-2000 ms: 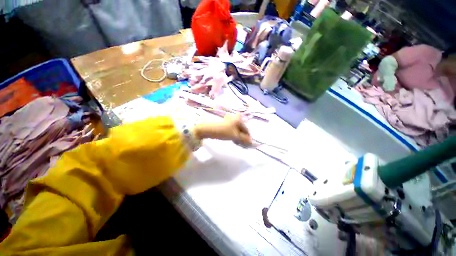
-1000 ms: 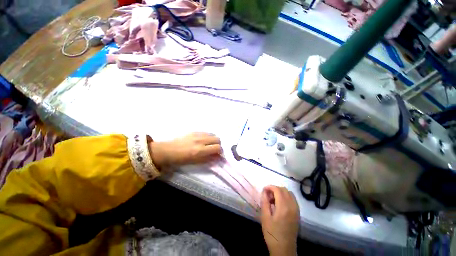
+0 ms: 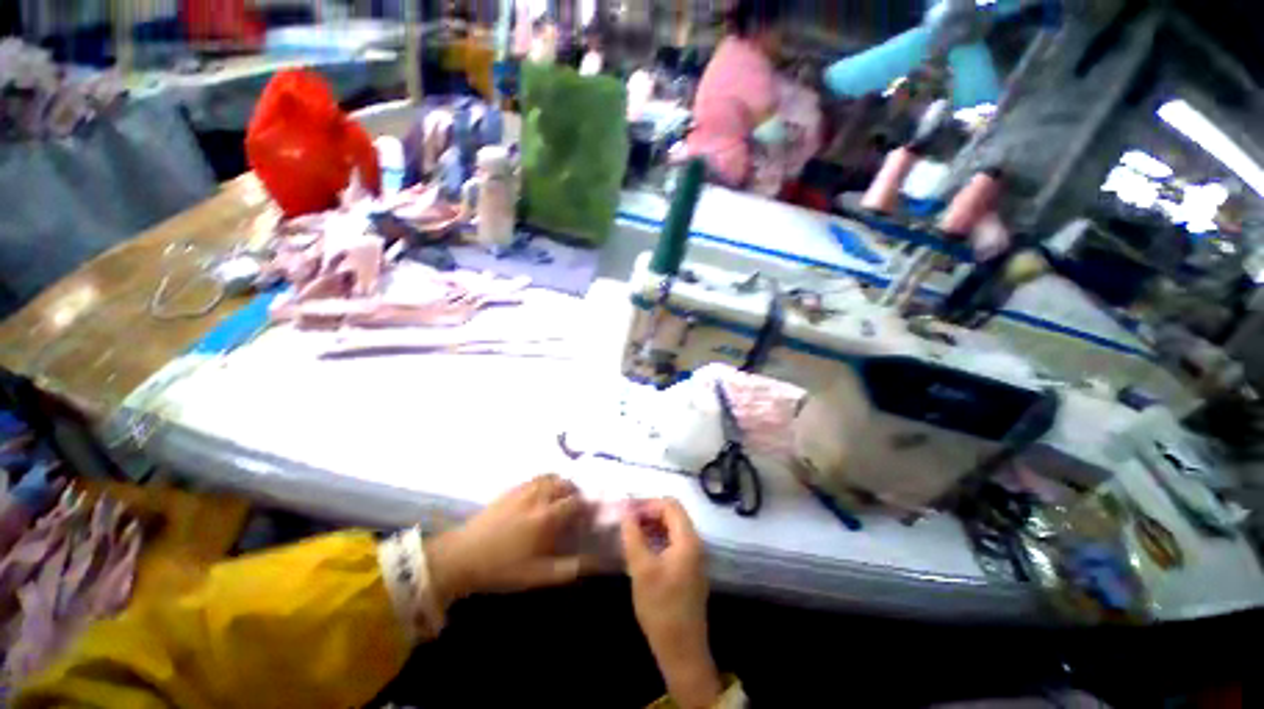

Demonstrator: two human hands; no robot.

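Observation:
My left hand [image 3: 516, 537] and my right hand [image 3: 668, 561] are close together at the table's front edge. Between their fingers is a short stretch of pink fabric strip [image 3: 607, 514], blurred and partly hidden by the fingers. The white sewing machine [image 3: 887, 423] stands beyond and to the right of my hands. Black-handled scissors [image 3: 731, 478] lie on the table by the machine. A heap of pink strips [image 3: 354, 270] lies at the far left, with narrow strips [image 3: 437, 349] lying straight in front of it.
A red plastic bag [image 3: 308, 143], a pale bottle [image 3: 495, 197] and a green bundle [image 3: 573, 155] stand at the back. A white cable [image 3: 187, 287] lies on brown wood. Pink pieces [image 3: 86, 568] are at lower left. A person in pink [image 3: 731, 104] is beyond the machine.
My left hand went from the far strips to the front edge, where both hands held a strip. Now my hands are closer together. The view has tilted up, showing more of the room.

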